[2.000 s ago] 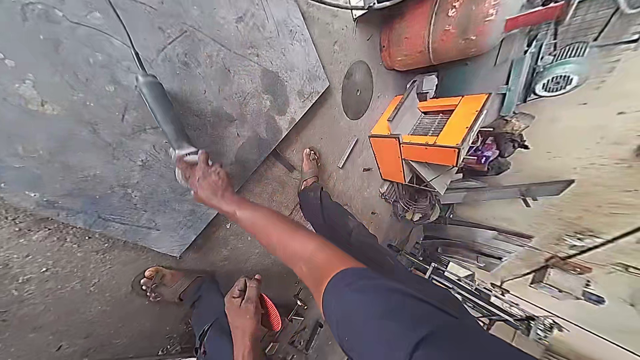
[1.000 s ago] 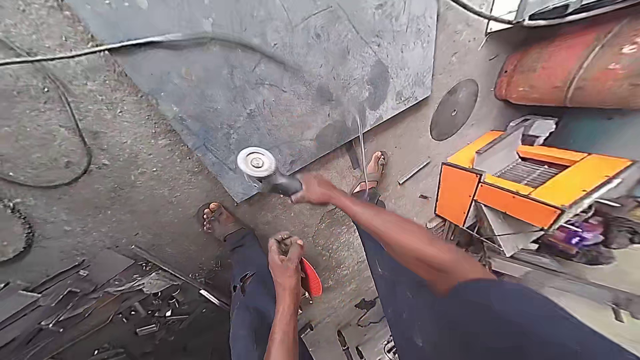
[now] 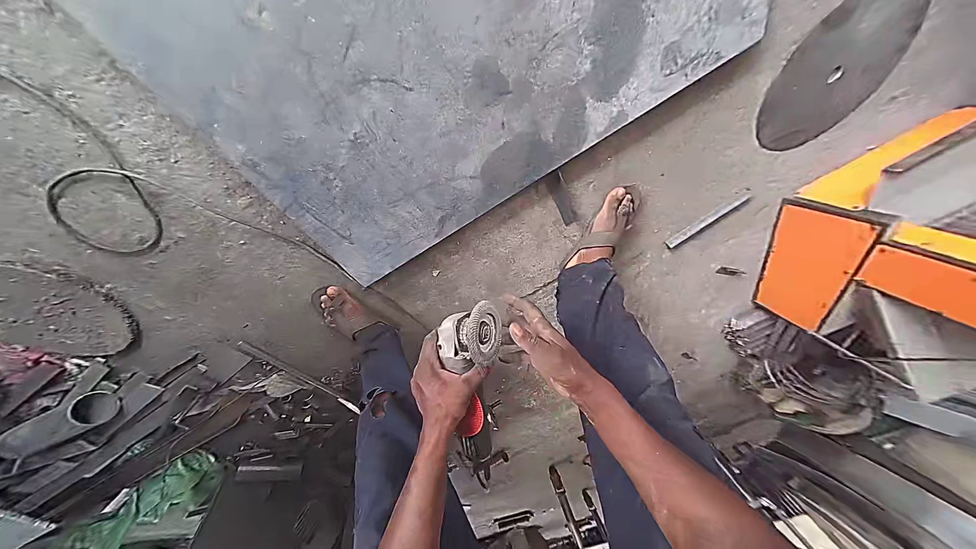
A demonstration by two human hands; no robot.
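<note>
My left hand (image 3: pixel 446 385) is closed around the head of an angle grinder (image 3: pixel 455 343). The grinder carries a round grey disc (image 3: pixel 483 334) that faces up and to the right. Just right of the disc, my right hand (image 3: pixel 550 347) has its fingers spread, with nothing seen in its grasp; whether a fingertip touches the disc is unclear. A red disc (image 3: pixel 470 416) shows beside my left wrist, partly hidden by it. My left hand hides most of the grinder's body.
A large metal sheet (image 3: pixel 396 137) lies ahead of my feet. Metal scrap (image 3: pixel 137 419) is heaped at left, near a looped cable (image 3: pixel 158 221). At right are a large round disc (image 3: pixel 808 84), a metal strip (image 3: pixel 707 221) and an orange machine (image 3: pixel 816 263).
The grinder, in my right hand one second ago, is now in my left hand. My right hand has let go and its fingers are spread. The view has moved closer to the floor.
</note>
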